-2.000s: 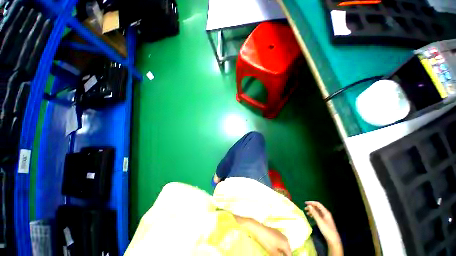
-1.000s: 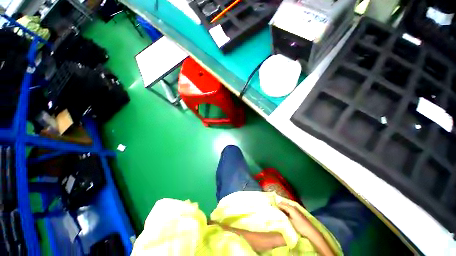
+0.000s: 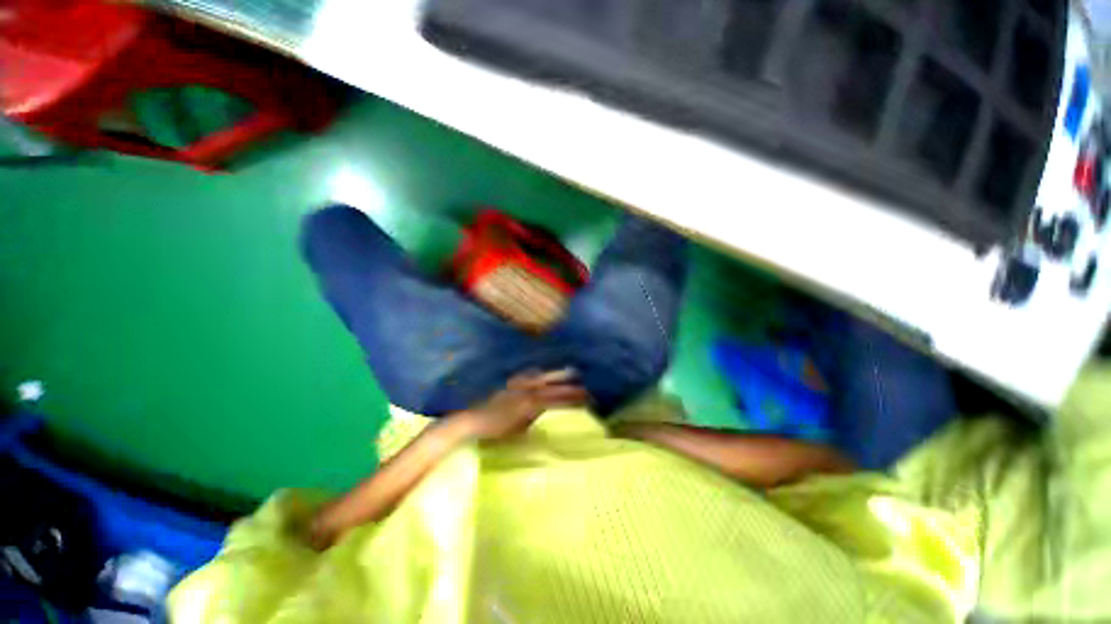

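Observation:
My left hand point(image 3: 534, 400) lies in my lap, blurred, with its fingers towards the middle; whether it holds anything is unclear. My right forearm comes in from the right, but the hand is hidden at the yellow garment's hem. The black foam compartment tray point(image 3: 743, 120) lies on the bench beyond my knees, its visible pockets dark. Small dark loose parts point(image 3: 1015, 278) lie on the white sheet right of the tray.
The white-covered bench edge point(image 3: 524, 137) runs diagonally past my knees. A red stool point(image 3: 232, 104) is at upper left; a red item with a woven brown top point(image 3: 524, 287) shows between my legs. Another person's sleeve point(image 3: 1066, 488) is at right. Blue and red small items lie beyond the tray.
The view has swung right, so the stool and bench have shifted left and the loose parts have come into view. The tape dispenser and white round thing have left the picture.

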